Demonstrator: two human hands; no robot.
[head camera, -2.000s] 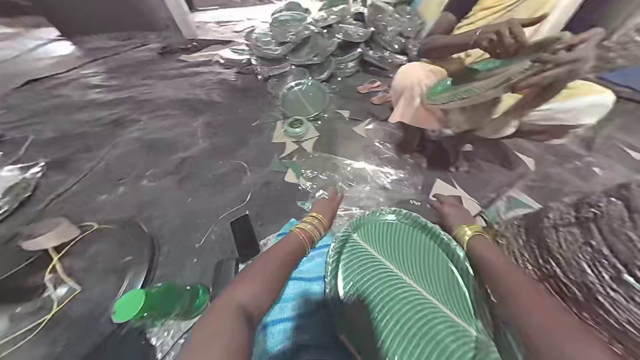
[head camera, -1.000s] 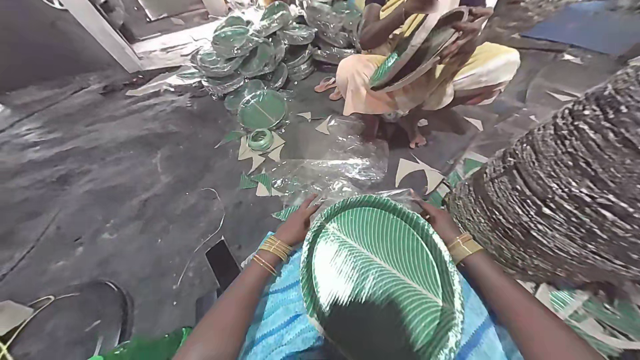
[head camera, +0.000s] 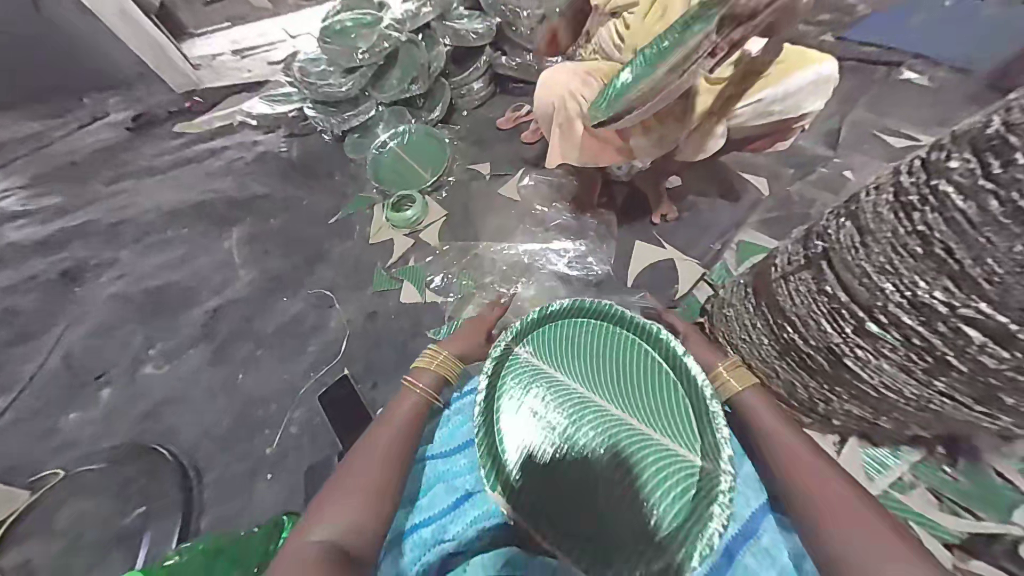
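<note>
A stack of round green leaf-patterned plates (head camera: 600, 400) with fluted rims rests on the blue cloth (head camera: 448, 496) over my lap. My left hand (head camera: 478, 330) is at the stack's upper left, its fingers at the edge of a clear plastic bag (head camera: 552, 252). On the upper right of the plates is my right hand (head camera: 684, 330), fingers stretched toward the same plastic and partly hidden by the rim. The bag lies spread on the floor just beyond the plates. How firmly either hand grips the plastic does not show.
A tall pile of stacked plates (head camera: 888, 272) leans at the right. Wrapped plate packs (head camera: 384, 64) are heaped ahead. A tape roll (head camera: 406, 209), paper scraps (head camera: 664, 262), a phone (head camera: 346, 408) and a green bottle (head camera: 232, 552) lie about. A seated person (head camera: 640, 88) holds plates.
The plate stack has tilted up toward me between my hands. The other person has shifted the plates they hold. The view has turned to the right.
</note>
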